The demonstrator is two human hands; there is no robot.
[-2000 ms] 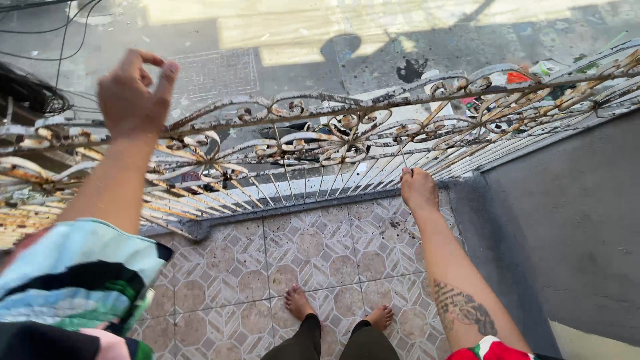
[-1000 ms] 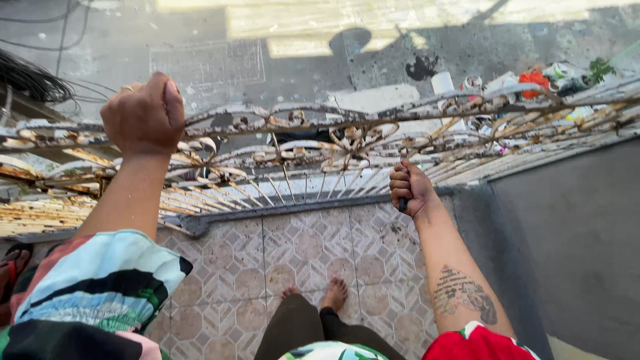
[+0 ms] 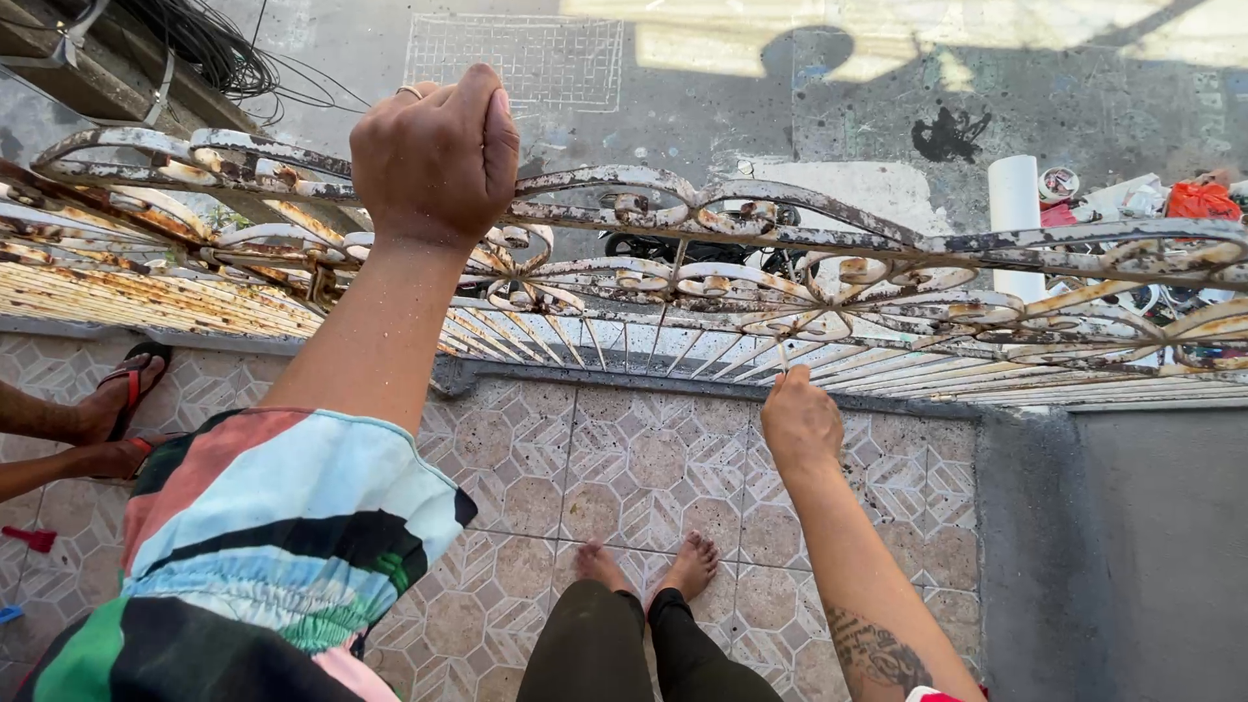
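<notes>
A wrought-iron balcony railing [image 3: 848, 244], its white paint peeling over rust, runs across the view in scrolls and thin bars. My left hand [image 3: 434, 161] is a fist at the top rail, left of the middle, with a ring on one finger; it hides the part of the rail behind it, and whether it grips the rail I cannot tell. Lower and to the right, my right hand [image 3: 801, 419] is closed around a thin tool [image 3: 782, 356], whose narrow tip points up at the railing's lower scrollwork. Most of that tool is hidden in my fingers.
Another person's feet in red-strapped flip-flops [image 3: 132, 390] stand on the tiled floor [image 3: 643, 487] at left. A grey wall [image 3: 1160, 526] bounds the right side. Beyond the railing, a street far below holds a parked motorcycle [image 3: 702, 249] and litter [image 3: 1121, 200]; black cables [image 3: 210, 49] hang upper left.
My left hand, with thumb and fingertips raised two seconds ago, is now a fist. The dark handle end seen below my right hand a second ago is out of sight. The view has shifted left.
</notes>
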